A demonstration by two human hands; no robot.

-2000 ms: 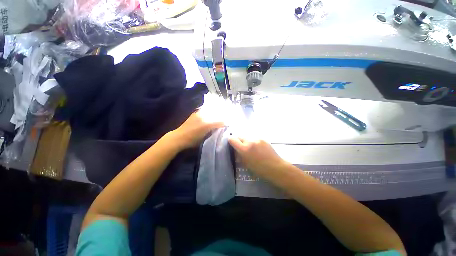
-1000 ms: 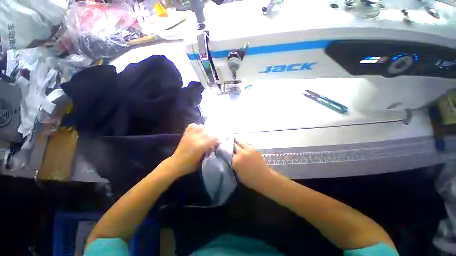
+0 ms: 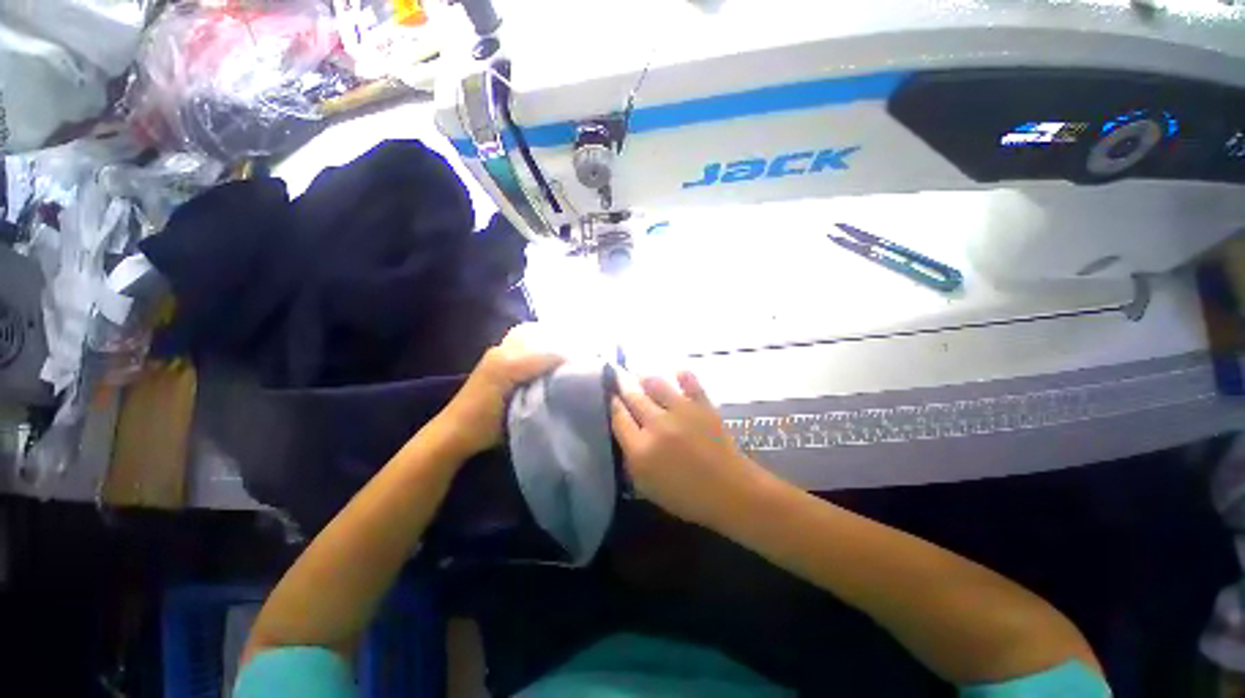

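The dark garment [image 3: 348,273] lies in a heap left of the needle and hangs over the table's front edge. A pale grey band [image 3: 567,457] with dark edges hangs between my hands. My left hand [image 3: 494,389] grips the band's left side at its upper end. My right hand [image 3: 672,434] holds its right edge near the top. The presser foot area [image 3: 608,246] of the white JACK machine [image 3: 771,167] is just above my hands. Lamp glare hides the cloth's upper end there, so I cannot tell if it lies under the foot.
Teal thread snips [image 3: 896,258] lie on the bed right of the needle. A printed ruler [image 3: 928,420] runs along the table's front edge. Plastic bags [image 3: 232,75] are at the back left, and a brown packet [image 3: 150,434] is at the left. A blue basket [image 3: 194,634] is below.
The view has shifted, and the machine sits further left in it. The grey band has opened into a wider, pointed fold. My right hand's fingers have spread along its edge.
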